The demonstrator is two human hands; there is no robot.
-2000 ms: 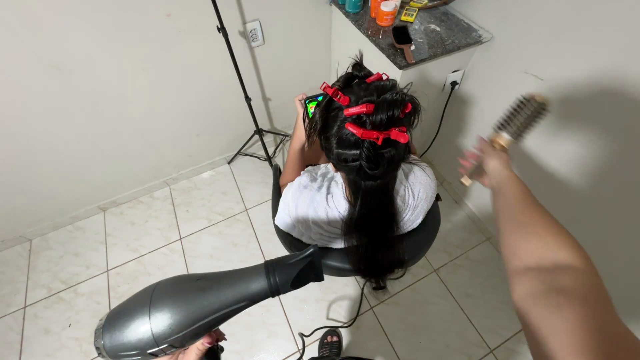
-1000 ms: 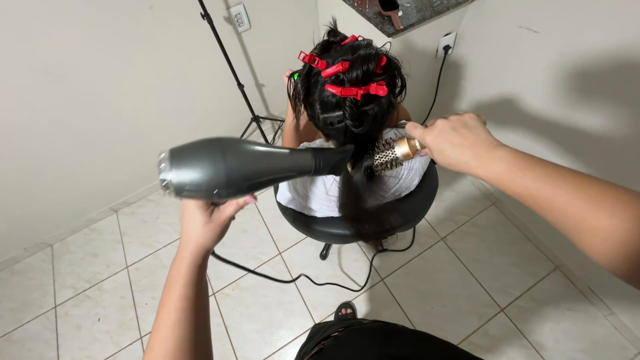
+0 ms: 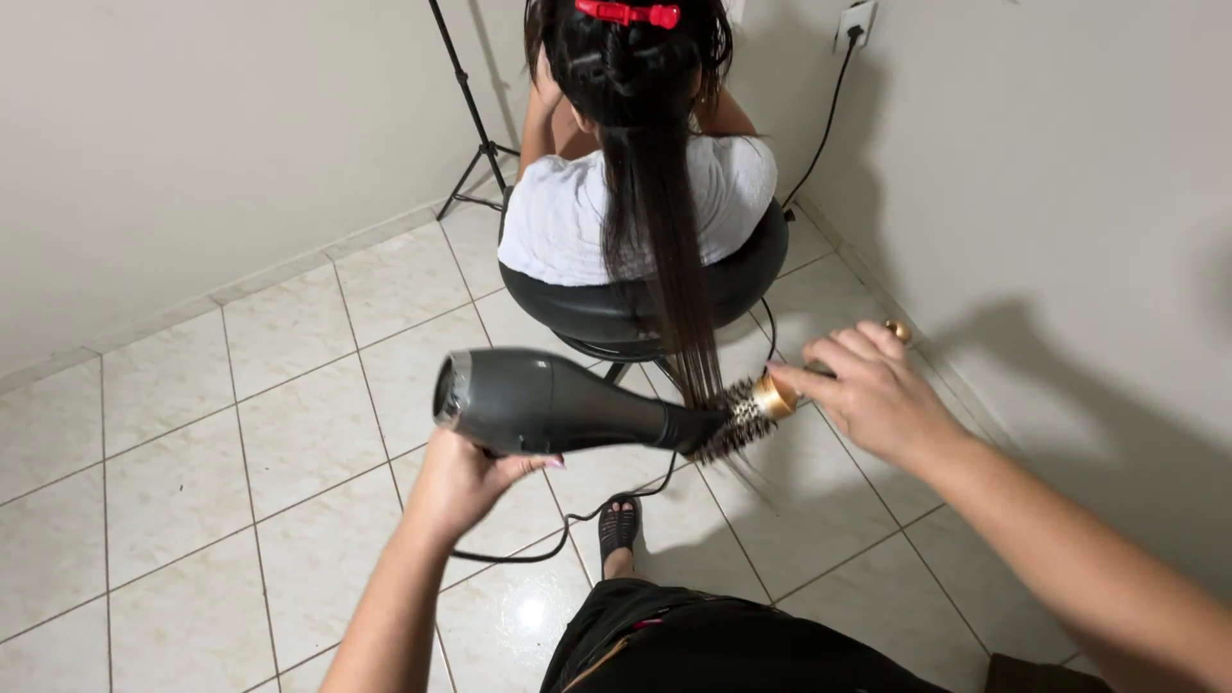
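My left hand [image 3: 476, 481] grips a dark grey hair dryer [image 3: 558, 399] from below, its handle mostly hidden. The dryer's nozzle [image 3: 695, 428] meets the bristles of a round hairbrush [image 3: 741, 419], whose handle is in my right hand [image 3: 866, 385]. A long section of dark hair [image 3: 664, 241] runs down from the seated person's head, and its lower end lies at the brush. The rest of the hair is pinned up, with a red hair clip [image 3: 628, 12] at the top edge of the view. The person wears a white top [image 3: 558, 217] and faces away.
A black round-backed chair [image 3: 616, 313] holds the person. Behind at left stands a black tripod stand [image 3: 462, 82]. A cord runs from a wall outlet [image 3: 855, 21], and the dryer's black cord [image 3: 568, 527] loops over the tiled floor [image 3: 173, 472] near a sandalled foot [image 3: 619, 525].
The brush has moved from beside the upturned hair near the neck down to the hair's lower end, with the dryer following. Two seconds ago the brush was raised at right, away from the hair.
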